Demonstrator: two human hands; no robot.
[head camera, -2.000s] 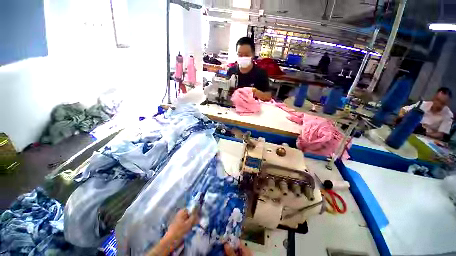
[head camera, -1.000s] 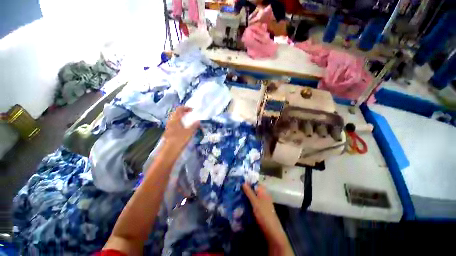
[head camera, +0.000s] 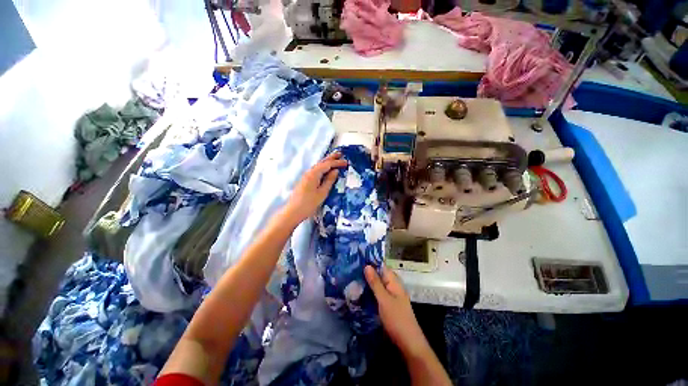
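A blue floral cloth (head camera: 348, 234) with white flowers lies at the left edge of the cream-white overlock machine (head camera: 460, 128), by its needle area. My left hand (head camera: 313, 188) lies on the cloth's upper left part, fingers toward the machine. My right hand (head camera: 388, 294) is at the cloth's right edge, lower down, near the table's front edge, fingertips on the cloth. The pale wrong side of the cloth (head camera: 275, 173) runs in long folds left of my left hand. The presser foot is too small to make out.
A heap of floral cloth (head camera: 98, 324) lies lower left, over an olive-green support (head camera: 207, 237) nearby. Red-handled scissors (head camera: 549, 183) lie right of the machine. Pink cloth (head camera: 520, 64) lies on the opposite table. A yellow basket (head camera: 35, 214) stands at far left.
The view has tilted down from the opposite worker. My left hand has moved forward over the cloth since one second ago and now lies nearer the needle area. The floral cloth is bunched narrower.
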